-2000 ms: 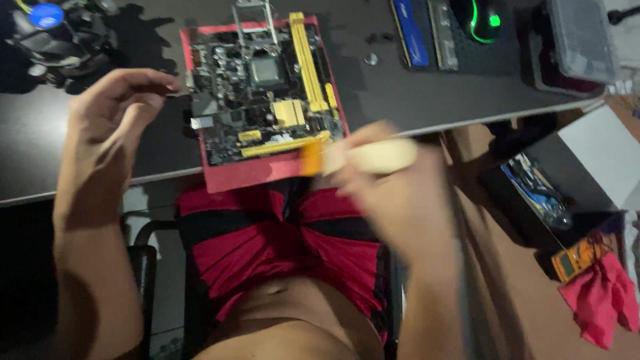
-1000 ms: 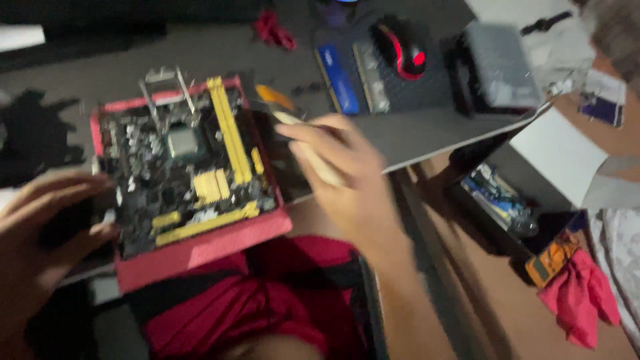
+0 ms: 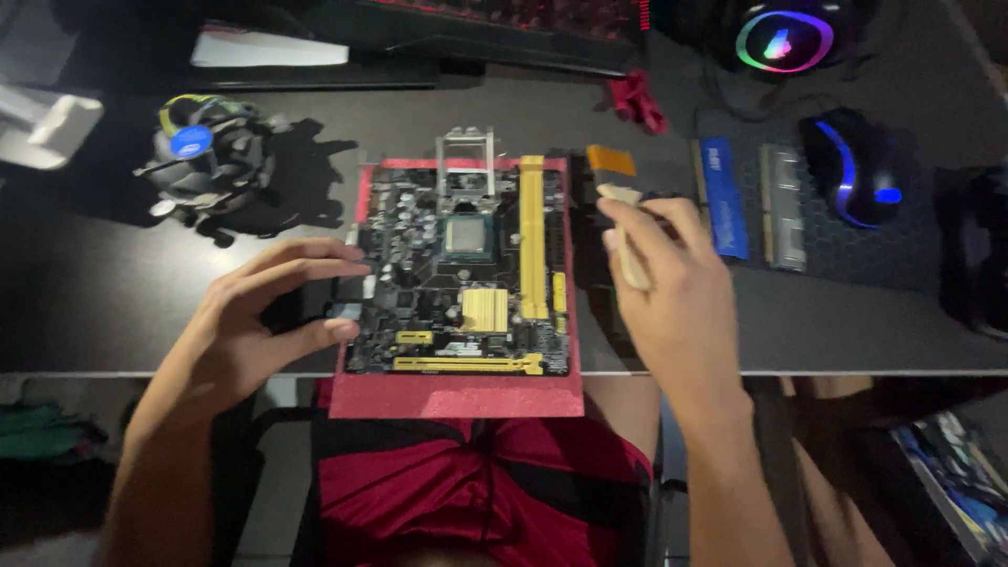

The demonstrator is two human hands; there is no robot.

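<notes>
A computer motherboard lies flat on a red foam sheet that overhangs the desk's front edge. Its CPU sits in the socket, and the metal retention frame stands raised behind it. My left hand is at the board's left edge, thumb and fingers apart around the port side; whether it grips the board is unclear. Right of the board, my right hand holds a brush by its pale handle, orange bristles pointing away from me above the desk.
A CPU cooler with a blue round sticker stands at the left. To the right lie a blue memory module, another memory module and a lit mouse on a dark mat. A keyboard is at the back, near a red cloth.
The brush was over the board's lower right corner two seconds ago and is now beside its right edge. The view has swung about. The mouse light has changed from green to red to blue.
</notes>
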